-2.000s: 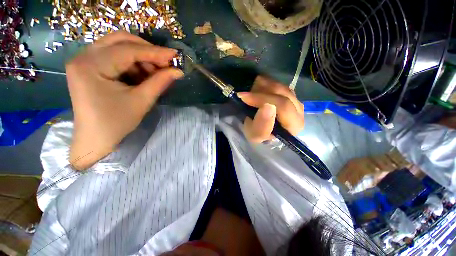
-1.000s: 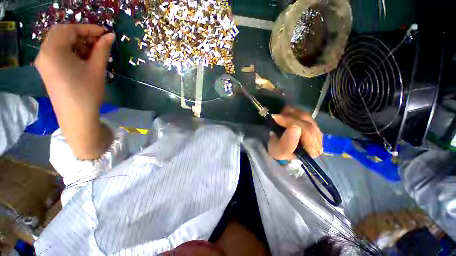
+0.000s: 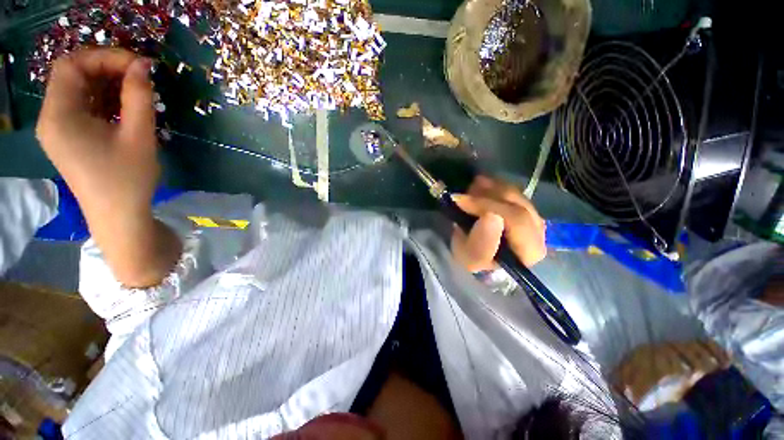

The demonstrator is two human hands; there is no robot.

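My right hand (image 3: 499, 225) holds the black soldering iron (image 3: 543, 302). Its silver shaft points up-left, with the tip close to a small shiny piece (image 3: 372, 143) on a round clear-grey pad (image 3: 358, 142) on the mat. My left hand (image 3: 103, 137) is at the edge of the dark red and silver pile (image 3: 107, 21), thumb and fingers curled together. Whether a part is between the fingertips cannot be told. A thin solder wire (image 3: 225, 151) runs from near my left hand toward the pad. The gold and white parts pile (image 3: 297, 56) lies above the pad.
A thick tan pot (image 3: 462, 73) with shiny solder waste stands at the upper right. The black fan with a spiral guard (image 3: 621, 137) is right of it. Tan scraps (image 3: 438, 133) and pale tape strips (image 3: 322, 155) lie on the green mat (image 3: 249, 176). Another person's sleeve (image 3: 739, 288) shows at right.
My left hand has left the iron tip and moved left to the red pile. The shiny piece on the pad is now uncovered. My right hand still holds the iron.
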